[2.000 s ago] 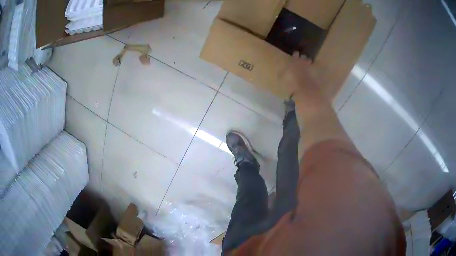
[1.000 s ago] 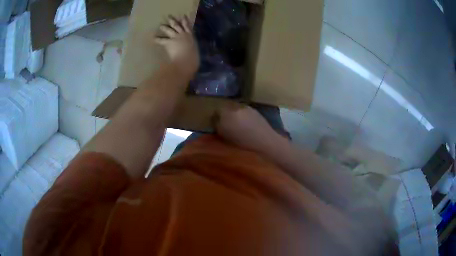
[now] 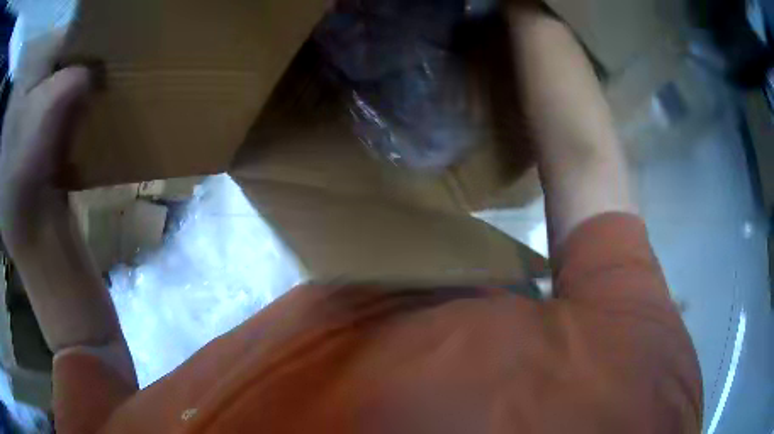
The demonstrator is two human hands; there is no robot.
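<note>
An open brown carton [image 3: 365,229] is held up close in front of my body, tilted and blurred. A crinkled clear plastic liner bag [image 3: 424,127] shows inside its dark interior. My left hand [image 3: 64,106] is at the far left, closed on the outer edge of a wide carton flap [image 3: 170,110]. My right forearm reaches up along the carton's right side. My right hand is not visible at the top of the picture.
A heap of clear plastic bags [image 3: 199,280] lies on the floor at the lower left. Brown cartons [image 3: 119,225] stand behind it, partly hidden by my left arm. Glossy pale floor [image 3: 709,246] shows at the right. Dark blurred shapes are at the upper right.
The carton has come up close and tilted, and the view has turned towards the plastic heap. My left hand has moved to the flap's outer edge. My right arm now reaches along the carton's right side.
</note>
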